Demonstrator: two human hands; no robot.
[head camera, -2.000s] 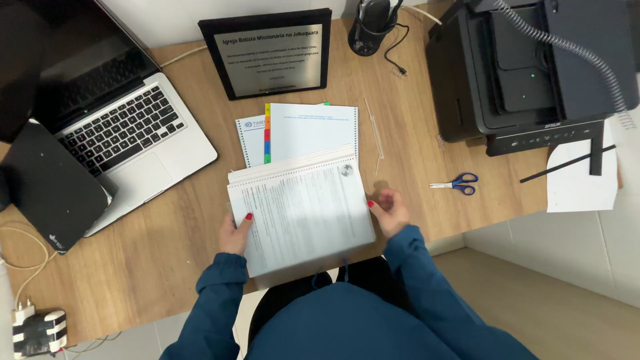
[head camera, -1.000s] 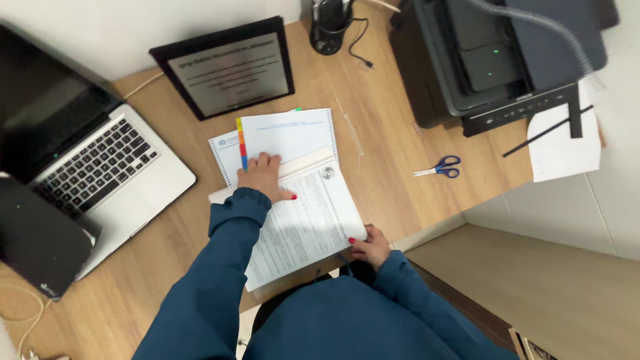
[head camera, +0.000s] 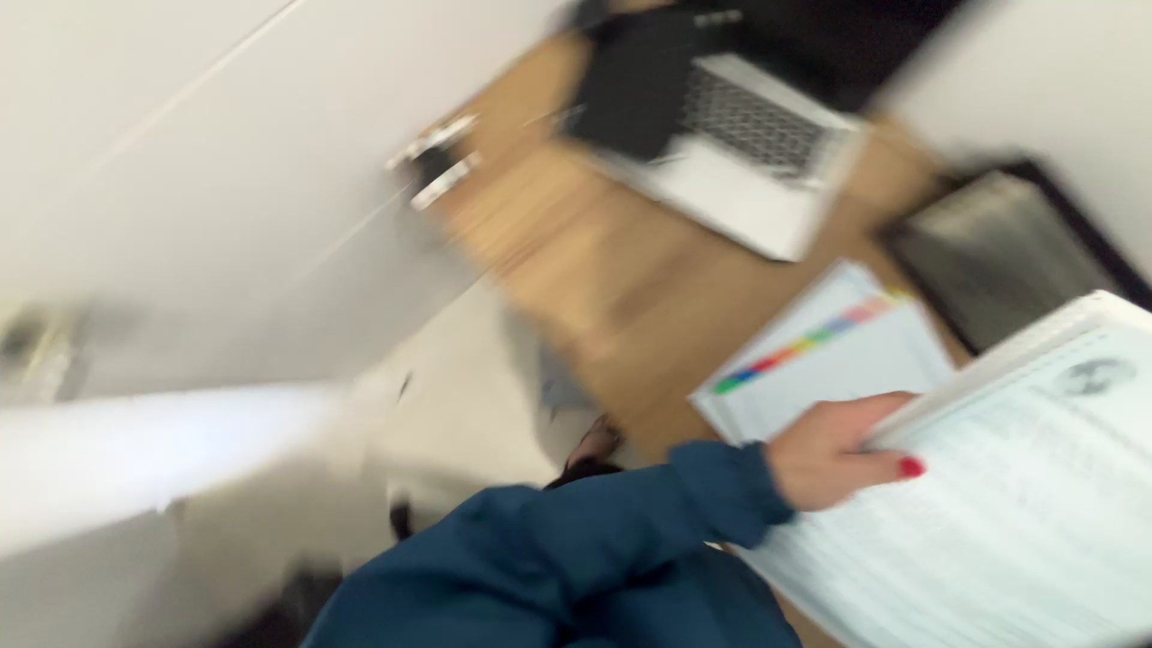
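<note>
My left hand (head camera: 837, 452), with red nail polish, grips the upper left edge of a thick stack of printed pages (head camera: 1008, 486) at the lower right, thumb on top. A round emblem shows near the stack's top corner. Beyond my hand, on the wooden desk, lie other white sheets (head camera: 864, 378) with a strip of coloured index tabs (head camera: 801, 346). My right hand is out of view. The picture is blurred by motion.
An open laptop (head camera: 747, 198) with a black flat item (head camera: 634, 85) over its corner sits on the wooden desk (head camera: 621, 270). A black-framed plaque (head camera: 999, 252) stands at the right. White wall fills the left.
The view has swung strongly to the left and turned. My left hand, lying on the papers a second ago, now grips the stack's edge. My right hand has left the view.
</note>
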